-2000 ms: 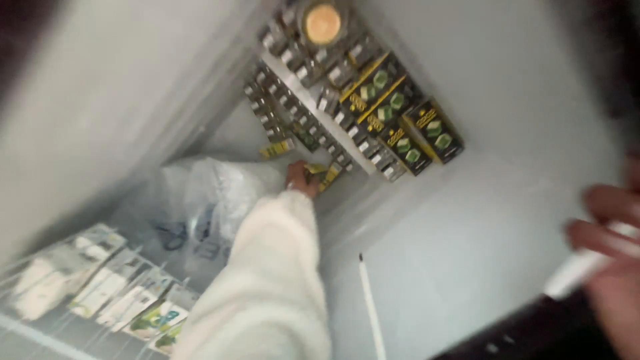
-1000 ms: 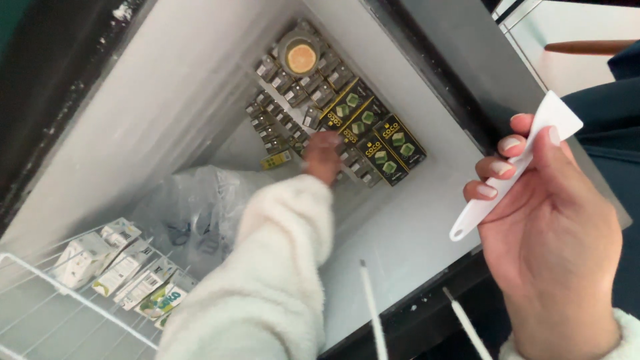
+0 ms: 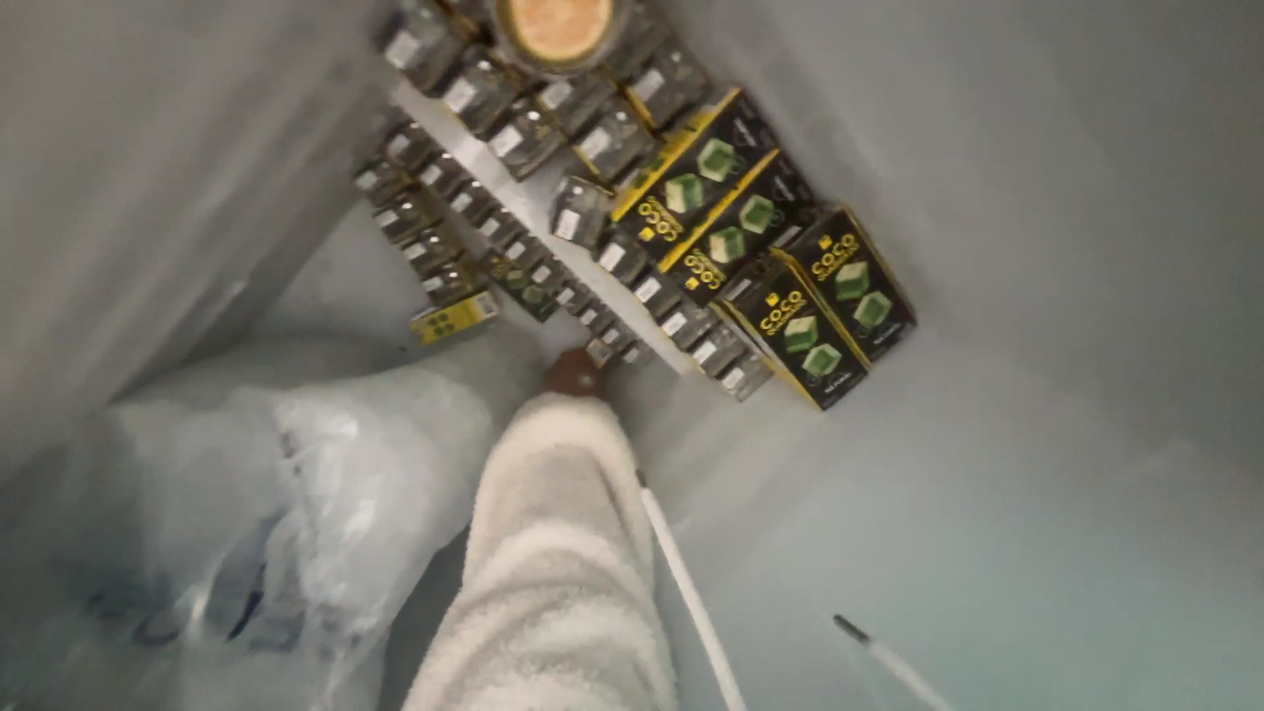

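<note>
My left hand (image 3: pixel 576 373), at the end of a cream fleece sleeve (image 3: pixel 563 553), reaches to the bottom of a deep white chest. It is by the lower end of a row of small black-and-yellow cartons (image 3: pixel 518 252); its fingers are mostly hidden, so I cannot tell whether it grips one. A yellow carton side (image 3: pixel 454 318) faces up to its left. Larger black cartons with green cube pictures (image 3: pixel 795 336) stand to the right, beyond a pale divider strip (image 3: pixel 553 237). My right hand is out of view.
A translucent plastic bag (image 3: pixel 336 464) with blue print fills the lower left. A round container with an orange top (image 3: pixel 560 25) sits among the cartons at the top. Two white drawstrings (image 3: pixel 691 592) (image 3: pixel 904 671) hang in front. The chest's smooth wall (image 3: pixel 1037 444) rises on the right.
The view has moved in much closer. My left hand is now lower by the small cartons' row end. My right hand, seen earlier with a white plastic scraper, has left the view.
</note>
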